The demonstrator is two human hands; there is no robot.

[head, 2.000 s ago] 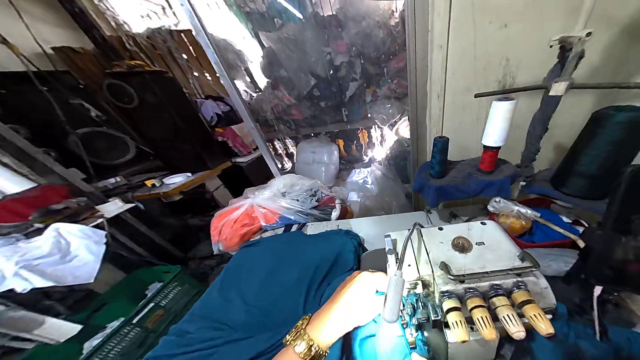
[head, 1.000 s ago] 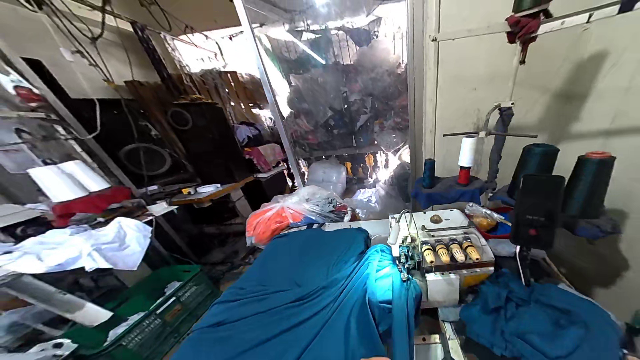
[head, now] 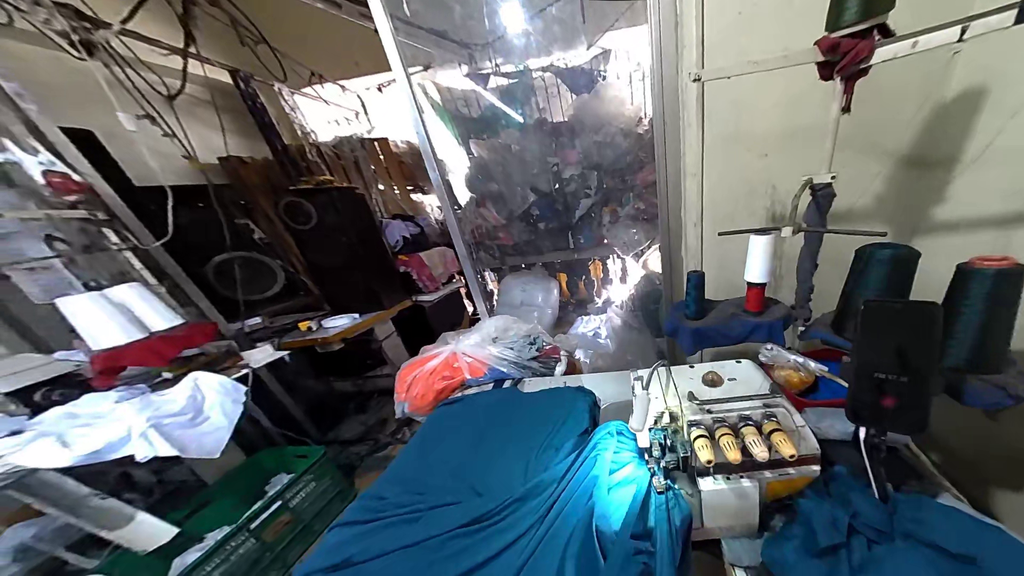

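Neither of my hands is in view. Teal fabric [head: 496,472] lies over the left of an overlock sewing machine [head: 720,384] and hangs down at the front. Its gathered right part is lit bright beside the needle area [head: 660,460]. Several tan tension dials [head: 740,440] line the machine's front. More teal fabric [head: 896,528] is heaped at the lower right. Cones of dark thread [head: 876,292] and a white thread cone [head: 759,258] stand behind the machine.
A phone [head: 894,368] stands upright on a holder right of the machine. Behind the fabric lies a clear plastic bag with orange cloth [head: 440,380]. A green plastic crate [head: 280,508] and white cloth [head: 160,416] are at the left. A glass panel rises behind.
The hand with a gold watch, at the machine's needle area two seconds ago, is gone from view. The view has swung up and back, showing more wall, the phone and the right-hand fabric.
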